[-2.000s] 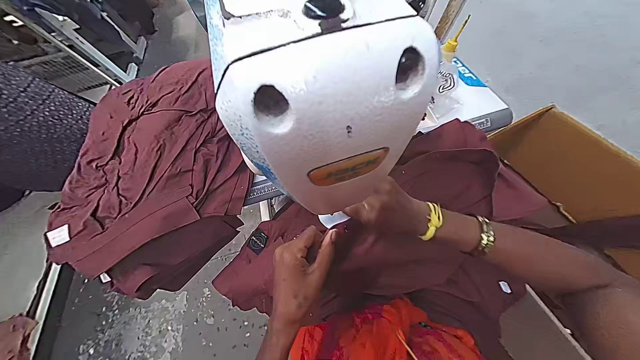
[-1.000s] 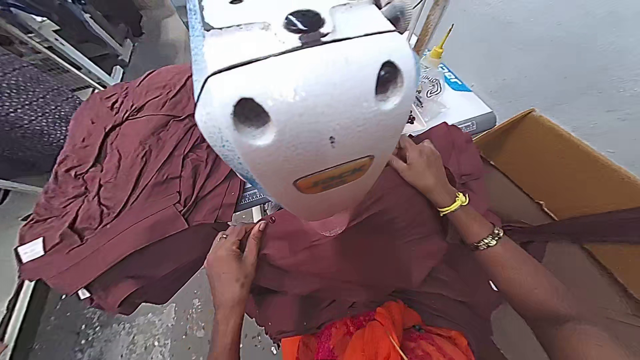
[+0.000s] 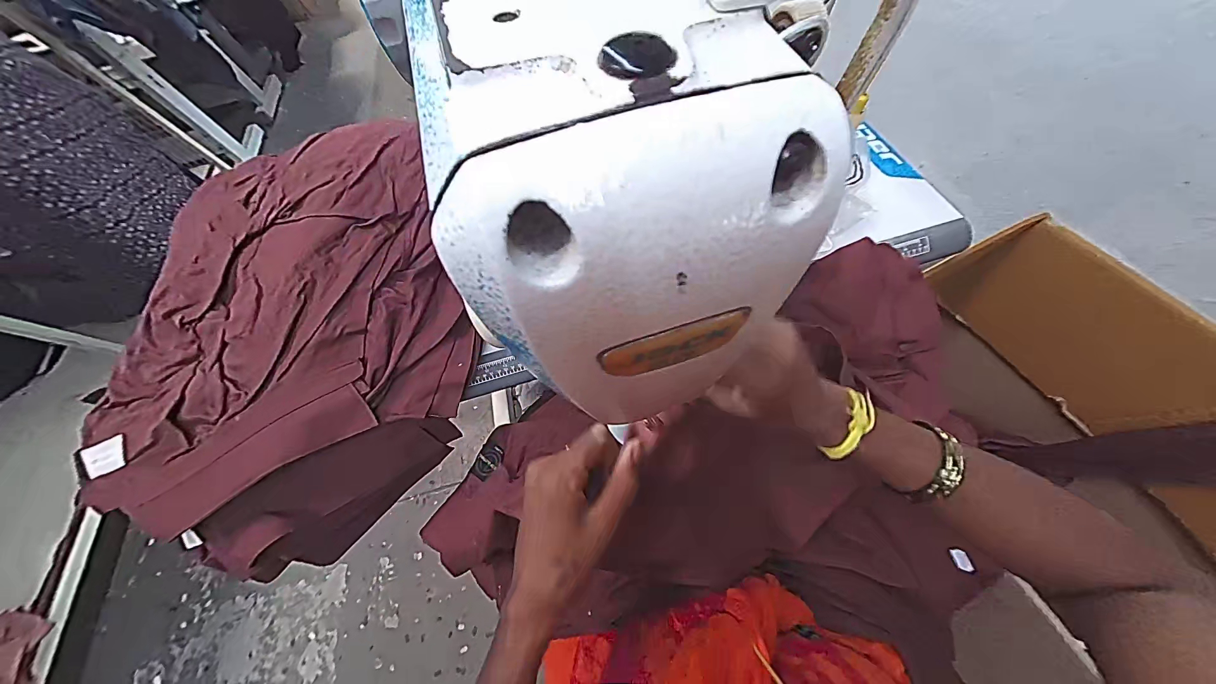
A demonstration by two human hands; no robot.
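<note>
The white head of a sewing machine [image 3: 646, 218] fills the upper middle of the view and hides its needle area. My left hand [image 3: 570, 513] is just below the machine's lower tip, thumb and forefinger pinching the edge of a maroon garment [image 3: 741, 494]. Partly behind the head, my right hand [image 3: 769, 375], blurred and with its fingertips hidden, is on the same cloth. The garment hangs over my lap and bears a dark round patch [image 3: 487, 462] near its left corner. A yellow band and a metal bracelet circle my right wrist.
A pile of maroon garments [image 3: 275, 285] lies to the left of the machine, with white tags at its lower edge. An open cardboard box [image 3: 1092, 313] stands at the right. The white machine table [image 3: 912, 204] shows behind the head. Grey speckled floor [image 3: 256, 617] is visible at lower left.
One second ago my hands were farther apart on the cloth. My left hand has moved right to beneath the machine head, and my right hand has come lower, close to it.
</note>
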